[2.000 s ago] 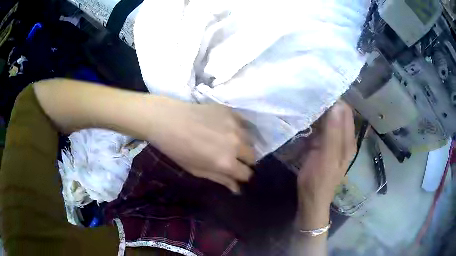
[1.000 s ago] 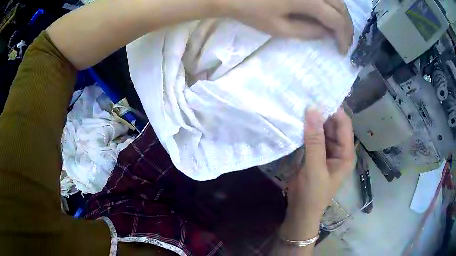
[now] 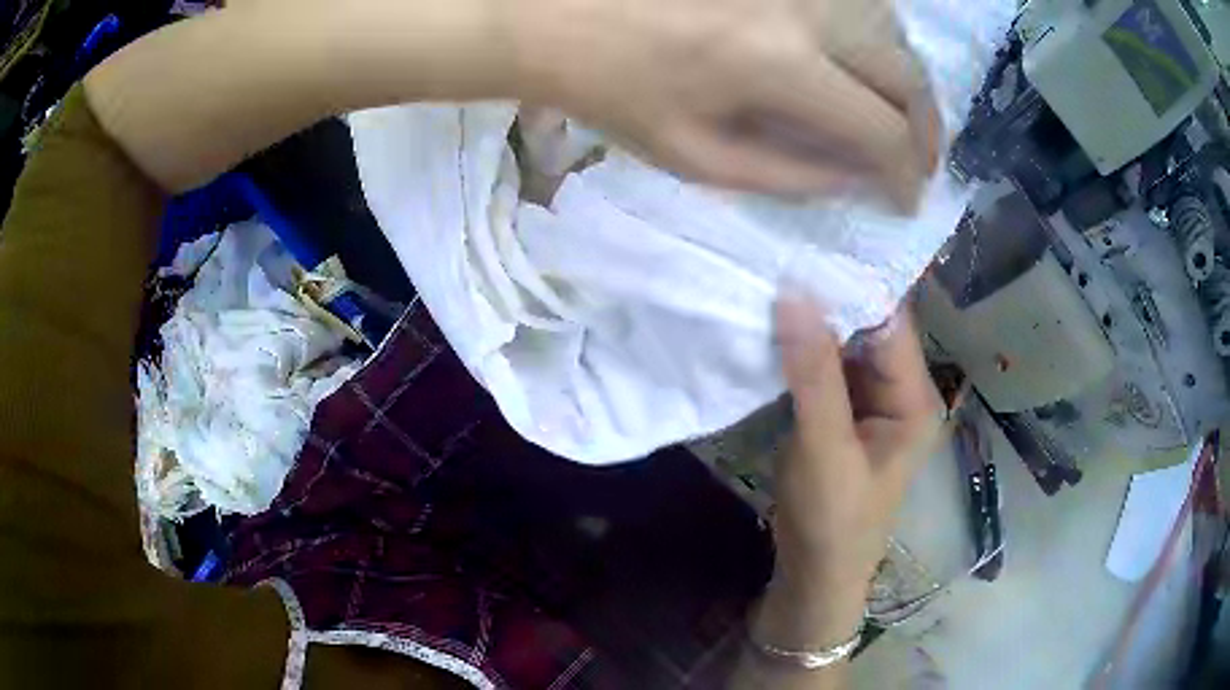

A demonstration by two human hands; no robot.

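The white garment piece [image 3: 648, 324] is spread in front of me, with folds at its left and a curved lower edge hanging over my lap. My left hand [image 3: 755, 101] reaches across from the left and lies on the upper part of the cloth, fingers bent down onto it near the machine. My right hand [image 3: 857, 404] pinches the cloth's right edge between thumb and fingers, close to the machine. The sewing machine [image 3: 1012, 324] stands at the right. The needle area is not clearly seen.
A pile of white pieces [image 3: 236, 378] lies at the left by a blue bin [image 3: 277, 223], with a cream tag [image 3: 321, 283] on it. Dark snips [image 3: 983, 499] lie on the pale table [image 3: 1045, 593] right of my right hand. A control box [image 3: 1126, 74] is upper right.
My left hand has gone from the near left edge up onto the cloth, then slightly down. My right hand has closed on the edge. The cloth's lower edge has swung out over the lap.
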